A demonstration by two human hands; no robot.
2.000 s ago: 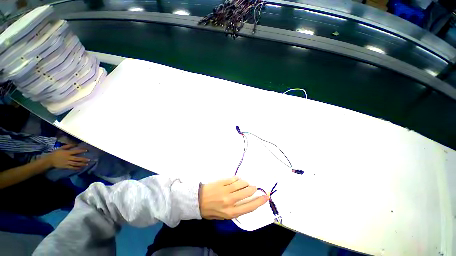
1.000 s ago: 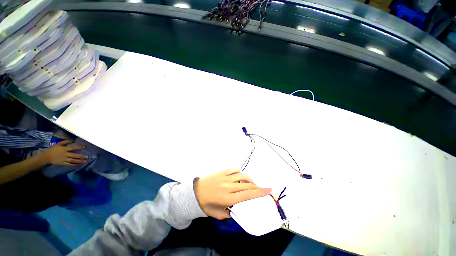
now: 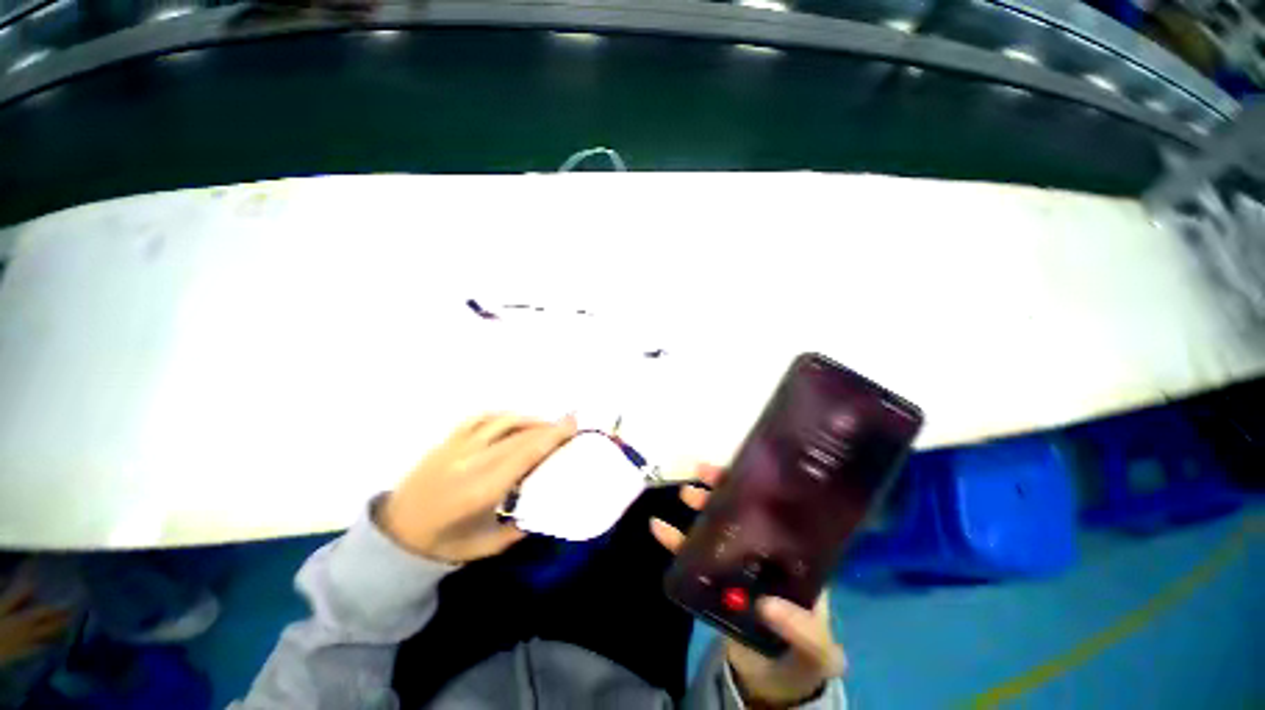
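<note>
A white panel lies at the bench's front edge, its near part jutting out past it and its outline washed out against the bench top. My left hand grips the panel's left side, fingers on top. A wire harness on the panel shows as faint broken lines with small dark plugs. A dark lead with a pale tip lies near the panel's right edge. My right hand holds a smartphone with a dark screen and a red round button, thumb over its lower end; the phone hides part of the bench.
The white bench runs across the view, with the green conveyor belt and metal rails behind it. A pale cord curves at the far edge. Blue stools stand right. Another person's hand shows lower left.
The view has swung right; the panel stack has left the picture. My right hand has come into view holding the smartphone. My left hand stays at the panel's left side.
</note>
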